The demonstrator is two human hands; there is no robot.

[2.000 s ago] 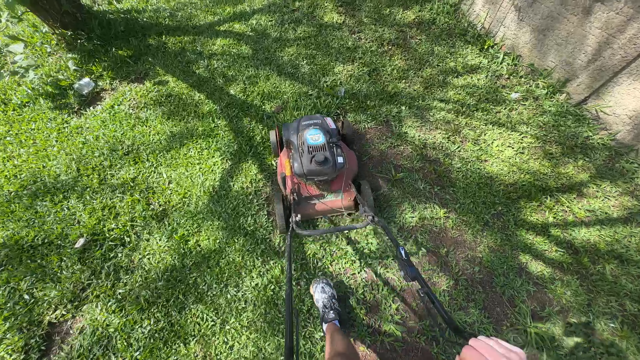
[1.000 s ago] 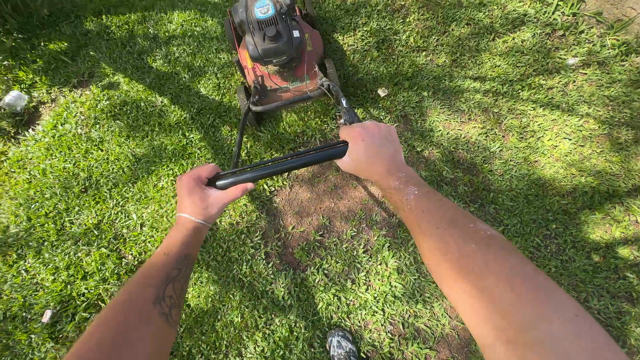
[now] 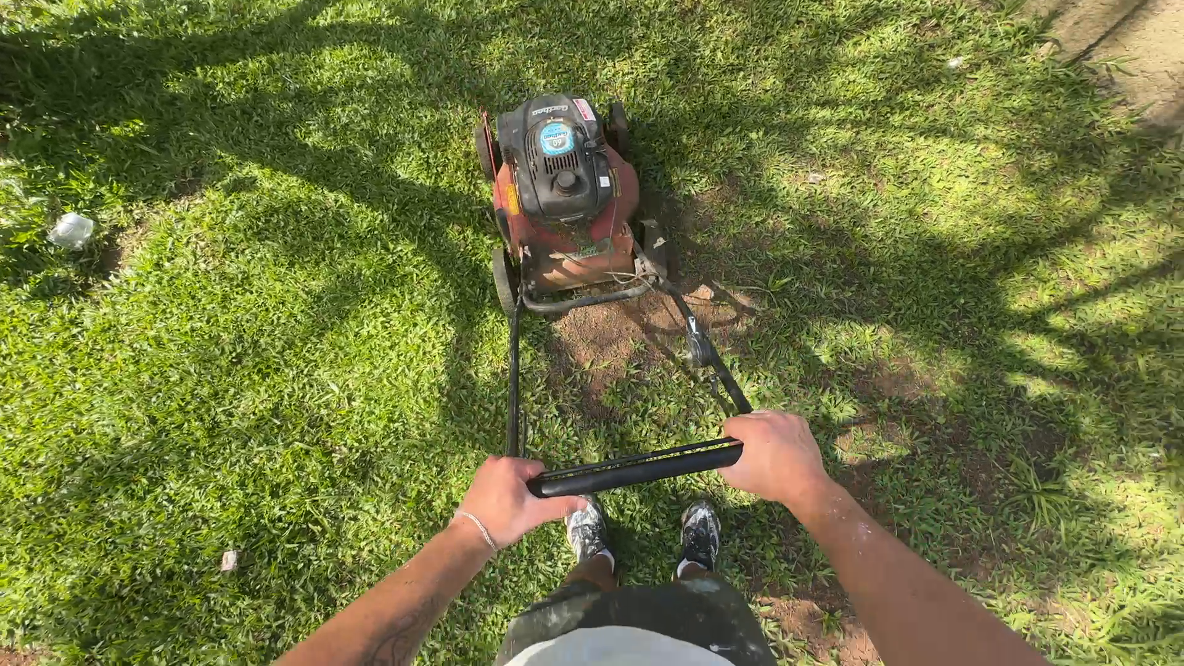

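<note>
A red lawn mower (image 3: 569, 208) with a black engine cover stands on the grass ahead of me, upper middle of the view. Its black push handle (image 3: 638, 469) runs back toward my body and ends in a crossbar with a thin bail along it. My left hand (image 3: 513, 499), with a light bracelet at the wrist, is closed around the left end of the bar, thumb lying beneath it. Around the right end is my right hand (image 3: 775, 453). The mower's underside and blade are hidden.
My shoes stand behind the crossbar, on grass. Bare soil (image 3: 601, 347) shows just behind the mower. A clear plastic piece (image 3: 72, 231) lies at the left, a small pale piece (image 3: 229, 561) at the lower left. A pale stone-like surface (image 3: 1128, 55) borders the grass at the upper right.
Two seconds ago only one of my hands showed, at the lower right; now both are on the crossbar, as one second ago. The view has shifted.
</note>
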